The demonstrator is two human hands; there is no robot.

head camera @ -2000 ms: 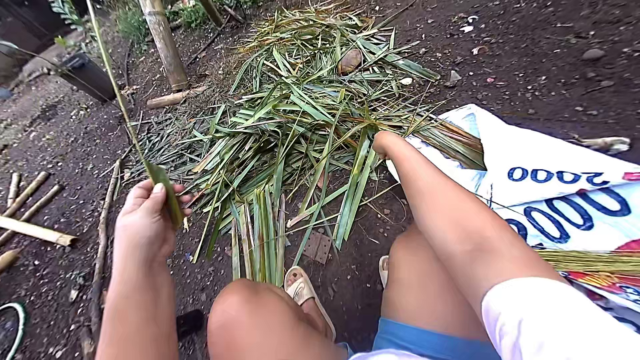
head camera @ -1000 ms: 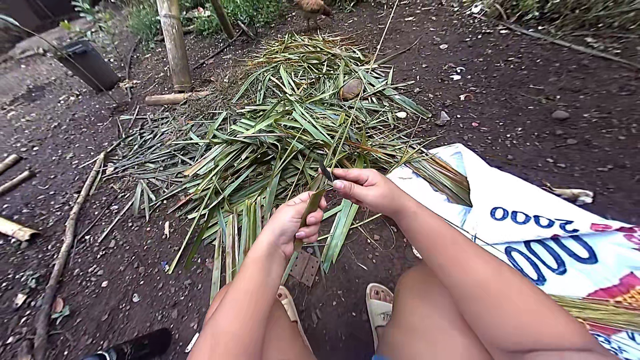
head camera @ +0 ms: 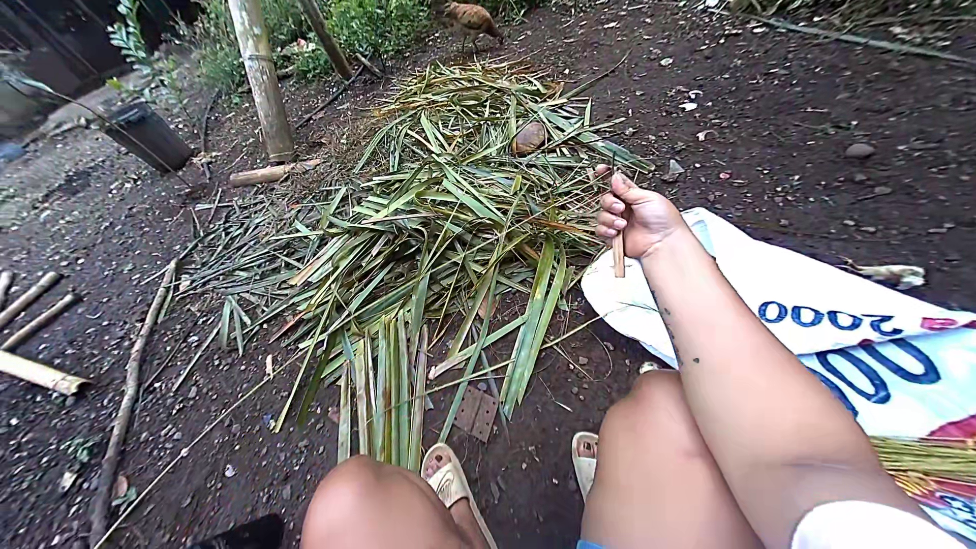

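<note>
My right hand (head camera: 637,217) is raised over the right side of the leaf pile, its fingers closed round a knife; the light wooden handle (head camera: 619,255) sticks out below the fist and a thin dark tip shows above it. My left hand is out of the frame. A heap of long green and brown palm leaf strips (head camera: 457,198) lies on the soil in front of me. Several broader strips (head camera: 385,389) stretch toward my left knee. A thin pale leaf rib (head camera: 202,435) runs from the heap to the bottom left.
A printed white tarp (head camera: 801,305) lies at right, with a bundle of thin ribs (head camera: 926,457) on it. A stone (head camera: 530,138) rests on the heap. A brown hen (head camera: 471,21) stands behind it. Left are a dark bucket (head camera: 152,137), a bamboo post (head camera: 261,84) and sticks (head camera: 137,366).
My hands were together at a leaf strip a second ago. Now the right hand is apart from it, farther right, with the knife, and the left hand has left the view.
</note>
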